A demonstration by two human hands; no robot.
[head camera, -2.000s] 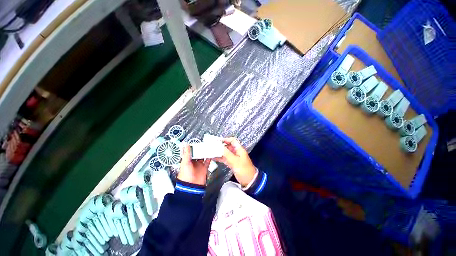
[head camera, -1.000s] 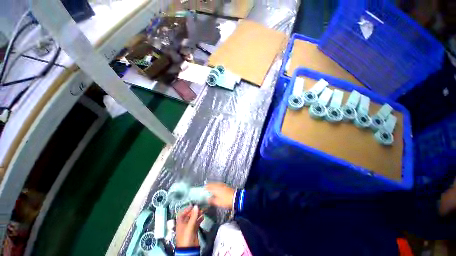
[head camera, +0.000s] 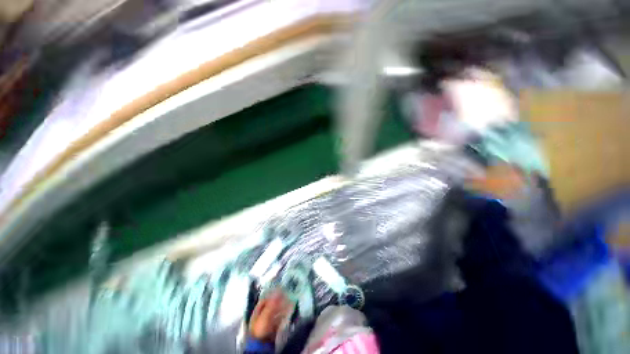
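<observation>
The view is strongly blurred. My left hand [head camera: 271, 314] is at the bottom centre, beside pale mint mini fans [head camera: 297, 285] on the silver bench cover [head camera: 390, 218]; its grip is too blurred to tell. My right hand [head camera: 501, 181] is stretched out to the upper right, just below a pale mint fan group [head camera: 512, 146] beside the brown cardboard sheet [head camera: 580, 138]. Blur hides whether its fingers hold a fan. One fan with a round grille [head camera: 352, 297] lies right of my left hand. Several more fans lie in a smeared row at the lower left.
A green conveyor belt [head camera: 228, 183] runs behind the bench's pale edge. A pale upright post [head camera: 358, 117] stands at that edge. Blurred pink and white items [head camera: 476, 104] lie at the upper right. Blue crate parts [head camera: 577, 266] show at the right edge.
My right hand has moved from the near fans along the bench to the fans beside the cardboard. My left hand stays near the close fans. The view has turned, and the crates are mostly out of it.
</observation>
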